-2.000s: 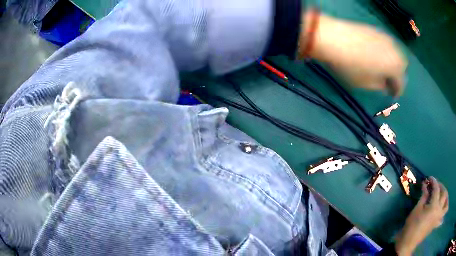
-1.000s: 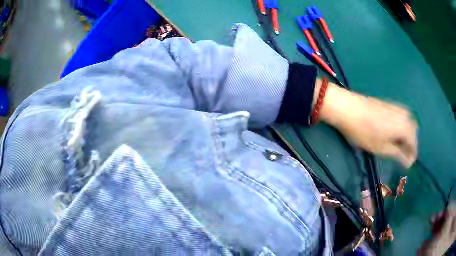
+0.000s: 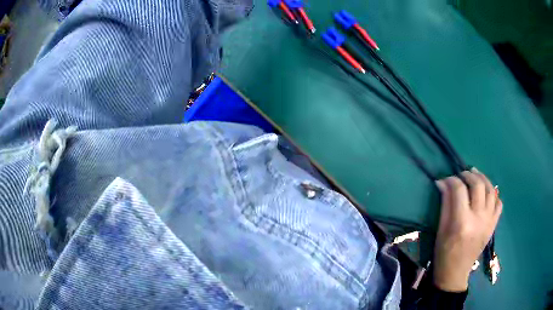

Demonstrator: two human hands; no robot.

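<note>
Black cables (image 3: 418, 115) run diagonally over the green surface. Their blue connectors (image 3: 333, 38) with short red sections lie fanned at the upper middle. My right hand (image 3: 465, 221) comes in from the lower right, back of the hand up, with its fingers closed around the cables. Copper terminals (image 3: 495, 268) show just below the hand at the right, and another copper piece (image 3: 406, 237) shows to its left by the table edge. Part of the cables is hidden under the hand. My left hand is out of the picture; only its sleeve shows at the top left.
The green surface (image 3: 485, 103) has an edge running diagonally beside my denim jacket. A blue bin (image 3: 224, 106) with copper bits at its rim stands below that edge. A dark blurred object (image 3: 518, 69) is at the far right. Grey floor shows at the upper left.
My left hand has swung back from over the cables and out of the picture at the top. My right hand has moved in from the lower right corner and closed on the cables.
</note>
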